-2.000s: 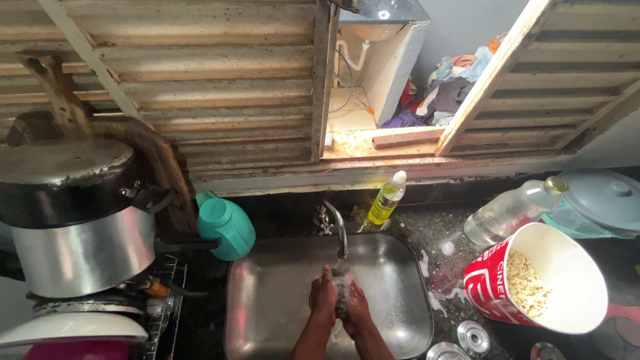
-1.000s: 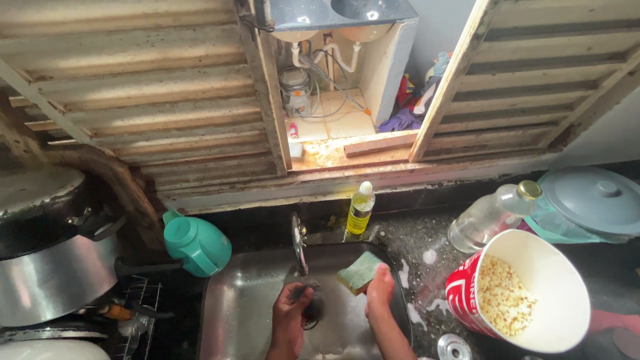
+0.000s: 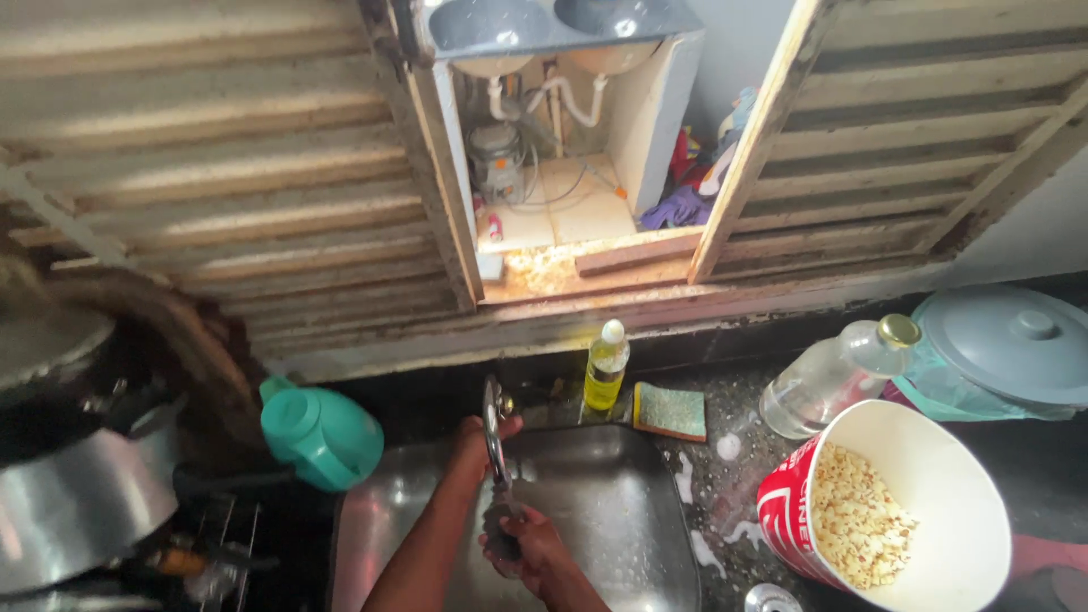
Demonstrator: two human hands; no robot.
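Observation:
Over a stainless steel sink (image 3: 595,476), my left hand (image 3: 486,442) is at the base of the curved metal faucet (image 3: 493,425), its fingers partly hidden behind the spout. My right hand (image 3: 529,544) holds a small dark round object (image 3: 503,531) under the spout; its exact kind is unclear. A green and yellow sponge (image 3: 670,411) lies on the dark counter behind the sink's right corner. Beside it stands a bottle of yellow dish soap (image 3: 605,365) with a white cap.
Left of the sink are a teal pitcher (image 3: 323,433) and stacked pots (image 3: 76,501). To the right stand a popcorn bucket (image 3: 892,501), a glass bottle (image 3: 837,374) and a lidded container (image 3: 1011,348). Soap suds (image 3: 705,552) dot the counter.
The sponge, held in my right hand one second ago, now lies on the counter. My left hand has moved to the faucet's base. My right hand has moved under the spout.

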